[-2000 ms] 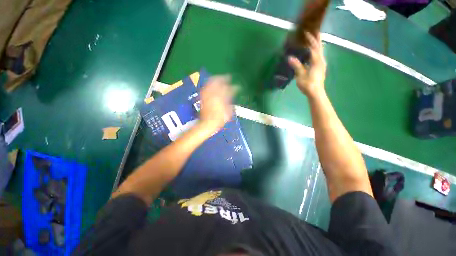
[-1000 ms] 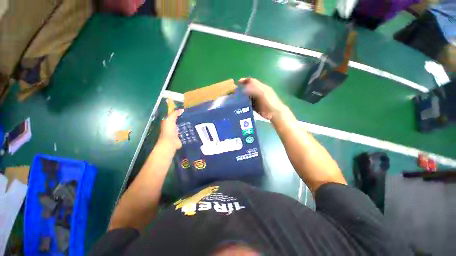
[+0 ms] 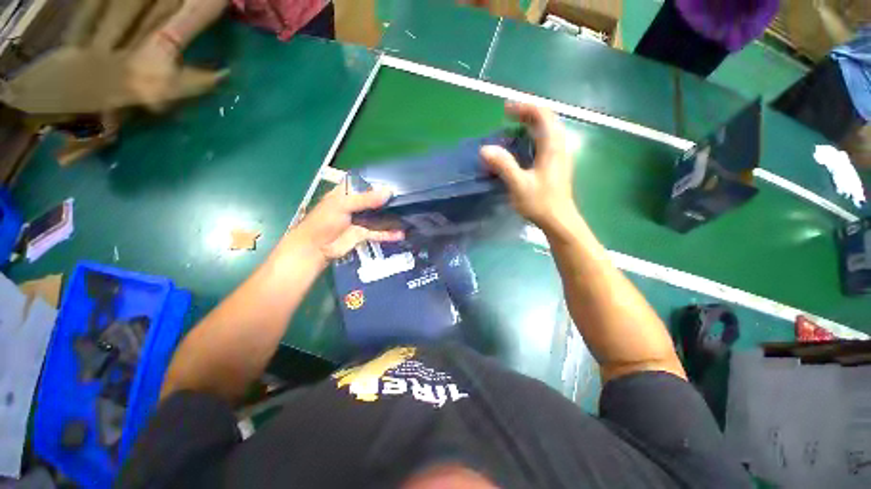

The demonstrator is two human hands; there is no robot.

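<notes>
A navy retail carton is tipped up between my hands, its narrow closed side facing up, slightly blurred. My left hand grips its left end. My right hand grips its right end, thumb on the near side and fingers over the top. Flat navy carton blanks with a white product picture lie below it, close to my body. An opened navy carton stands on the green belt to the right.
A blue bin with dark grey pieces is at left. A cardboard scrap lies on the table. A black object, a red item and a grey-white carton are at right. Another navy carton is at the right edge. People are across the line.
Both hands have lifted and tipped a carton from above the blanks towards the belt. The carton my right hand released earlier has moved right along the belt. Brown cardboard has shifted at upper left.
</notes>
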